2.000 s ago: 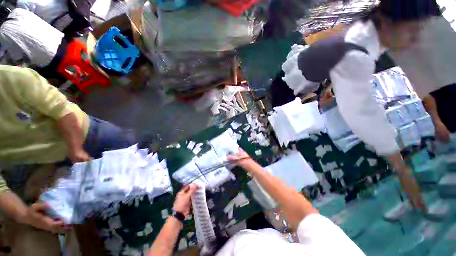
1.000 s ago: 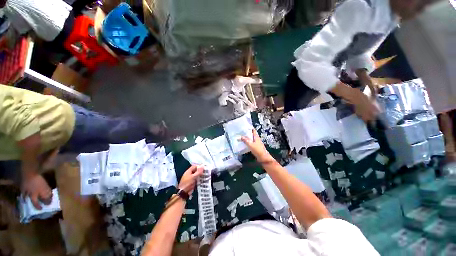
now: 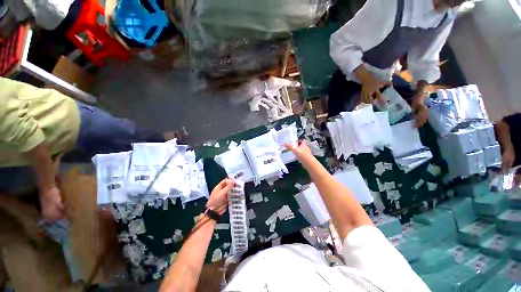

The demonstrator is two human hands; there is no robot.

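Note:
My left hand (image 3: 220, 197) holds the top end of a long white label strip (image 3: 237, 219) with black barcodes, which hangs down toward my body. Three white packed mailers lie overlapping in a row on the dark green table in front of me. The middle packed mailer (image 3: 264, 155) shows a barcode near its lower edge. My right hand (image 3: 298, 149) has its fingers at the rightmost packed mailer (image 3: 287, 137); whether a label is between the fingertips is too small to tell.
More barcoded packed mailers (image 3: 153, 165) lie left. Flat white poly mailers (image 3: 351, 188) lie right of my right forearm. Paper scraps litter the green table (image 3: 171, 228). One person stands left; another handles a mailer across the table. Teal product boxes (image 3: 480, 228) fill the lower right.
My right hand has moved slightly up and right along the row to the rightmost mailer. My left hand still holds the strip. The left person's hand has lowered the mailers beside the table.

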